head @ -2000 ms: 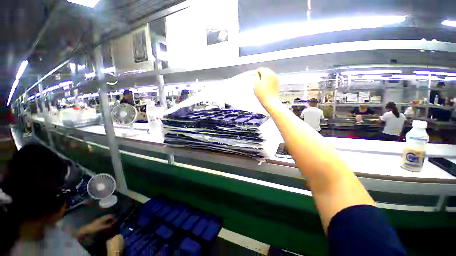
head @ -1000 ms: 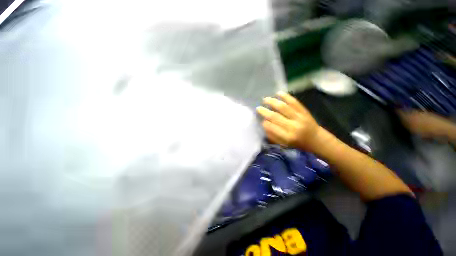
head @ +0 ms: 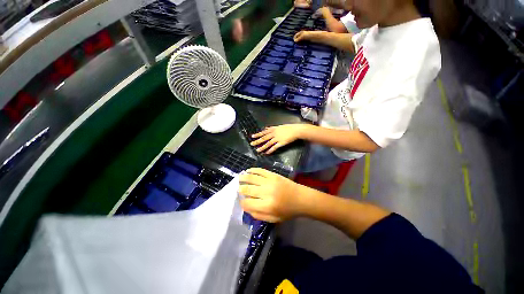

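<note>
My right hand (head: pixel 267 195), bare below a dark blue sleeve, is shut on the upper right corner of a large white translucent foam sheet (head: pixel 143 247). The limp sheet spreads from my fingertips to the lower left and covers the near part of a black blister tray. Blue phone cases (head: pixel 162 198) lie in the tray pockets left uncovered beyond the sheet. My left hand is not in view; the sheet may hide it.
A white desk fan (head: pixel 201 80) stands on the bench beyond the tray. A person in a white shirt (head: pixel 396 74) sits on a red stool, one hand near a gridded strip sheet (head: pixel 230 158). Another filled tray (head: pixel 281 66) lies farther along.
The foam sheet has come from the pile on the raised shelf down over the bench tray, with my right hand holding it throughout. The view has turned down and along the bench.
</note>
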